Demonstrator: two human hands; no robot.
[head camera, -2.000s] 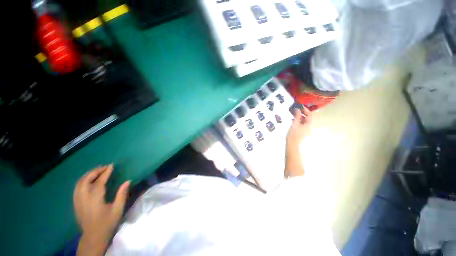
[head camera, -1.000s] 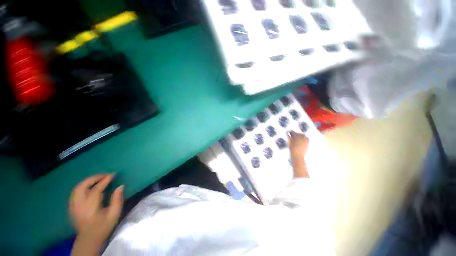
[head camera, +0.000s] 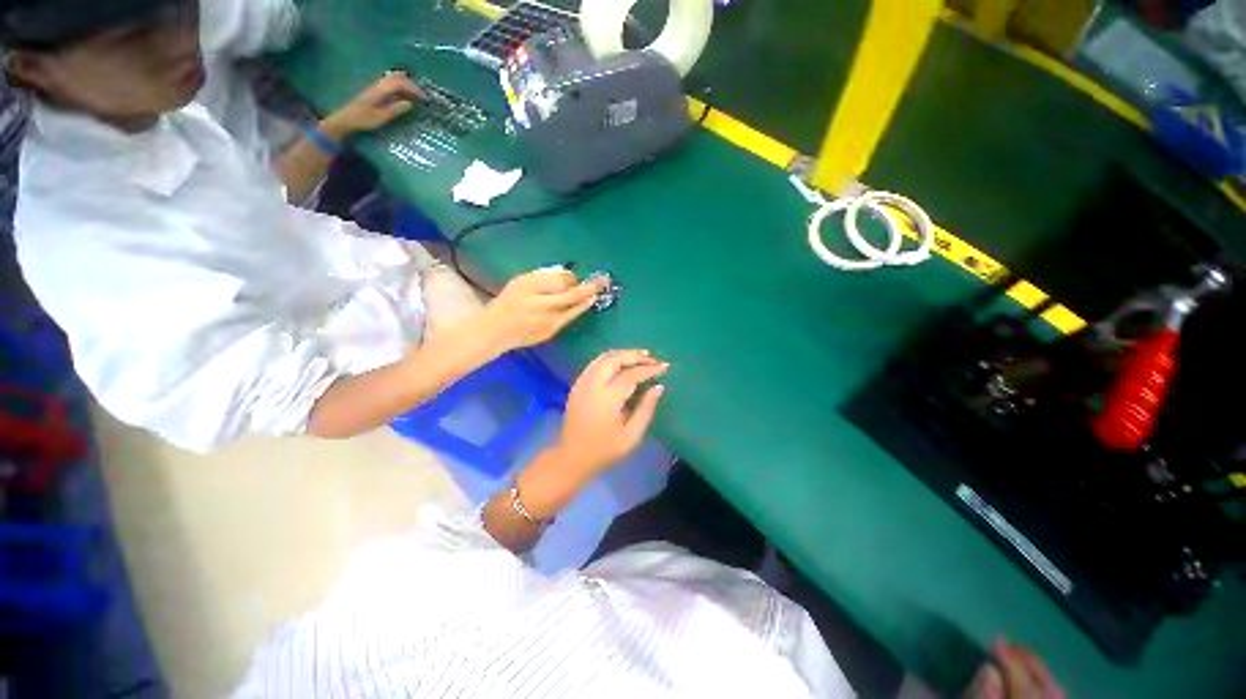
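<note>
My left hand (head camera: 611, 412) is over the near edge of the green mat, fingers apart, with nothing visible in it. A neighbour's hand (head camera: 540, 309) is just beyond it, with fingertips on a small patterned silvery unit (head camera: 601, 290) on the mat. My right hand (head camera: 1014, 673) is at the bottom right, cut off by the picture's edge; whether it holds anything cannot be told. The black pressing jig (head camera: 1018, 539) stands on the mat at the right, with a red clamp handle (head camera: 1141, 388).
A person in a white smock (head camera: 178, 273) sits at the left. A dark grey box (head camera: 597, 109) with a cable, a white tissue scrap (head camera: 485, 183) and a tape roll (head camera: 690, 30) lie beyond. White loops (head camera: 870, 230) lie by the yellow post (head camera: 879, 89). A blue frame (head camera: 481, 417) is below the mat edge.
The view has swung left, from the white trays to the neighbour's side. My right hand has left the lower tray and shows at the bottom right. My left hand remains open.
</note>
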